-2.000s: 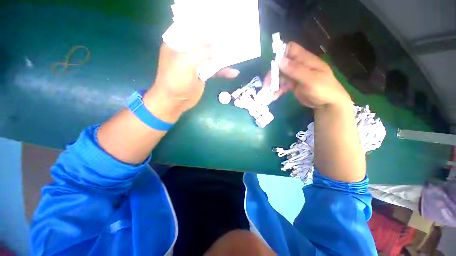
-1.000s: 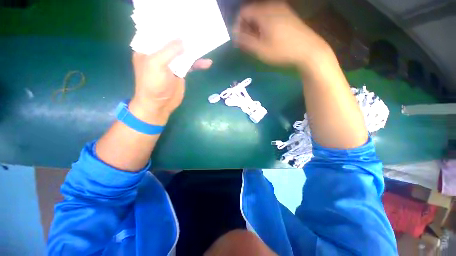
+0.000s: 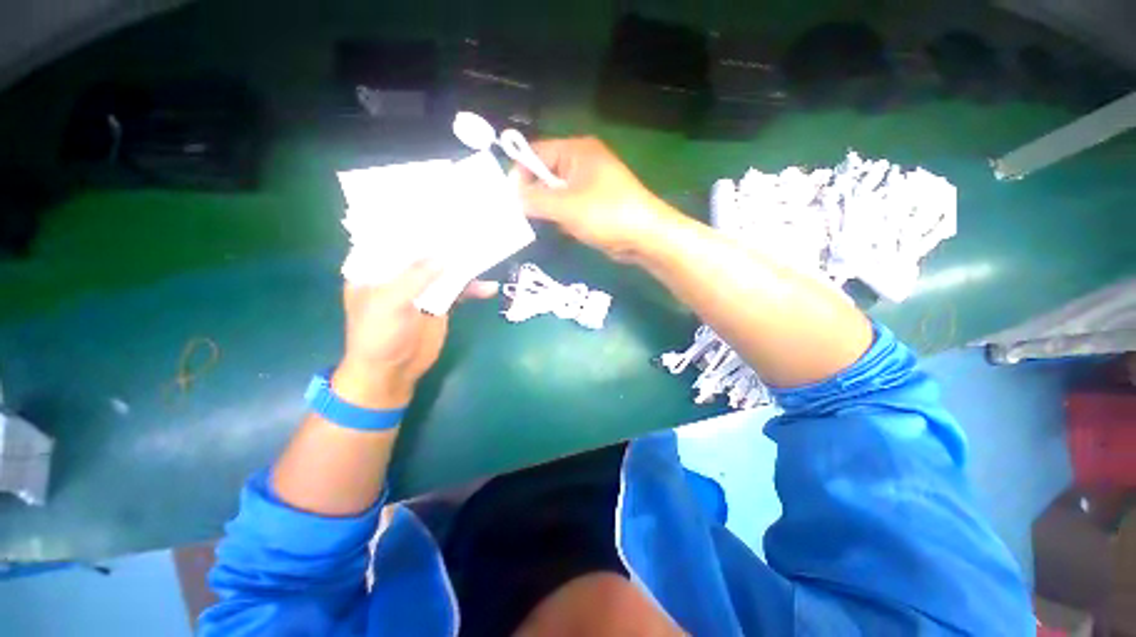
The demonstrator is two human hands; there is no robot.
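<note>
My left hand (image 3: 396, 330) holds a fanned stack of white leaflets (image 3: 430, 218) over the green bench, left of the middle. My right hand (image 3: 579, 193) holds a white charging cable (image 3: 530, 158) at the right edge of the leaflets; a round white end of it sticks out up and left. A small cable group (image 3: 557, 299) lies on the bench below my right hand. A large white cable pile (image 3: 835, 224) lies at the right, partly behind my right forearm, with more cables below the forearm.
Dark product boxes stand in a row along the far edge, one with a white item inside (image 3: 390, 102). A thin tan loop (image 3: 197, 363) lies at the left. White folded papers (image 3: 23, 457) show at the far left edge. A pale rail (image 3: 1071, 134) and a red crate (image 3: 1106, 436) are at the right.
The view has shifted, showing more of the far edge. My right hand, empty-looking and blurred at the far side a second ago, now holds a cable beside the leaflets. The small cable group looks smaller.
</note>
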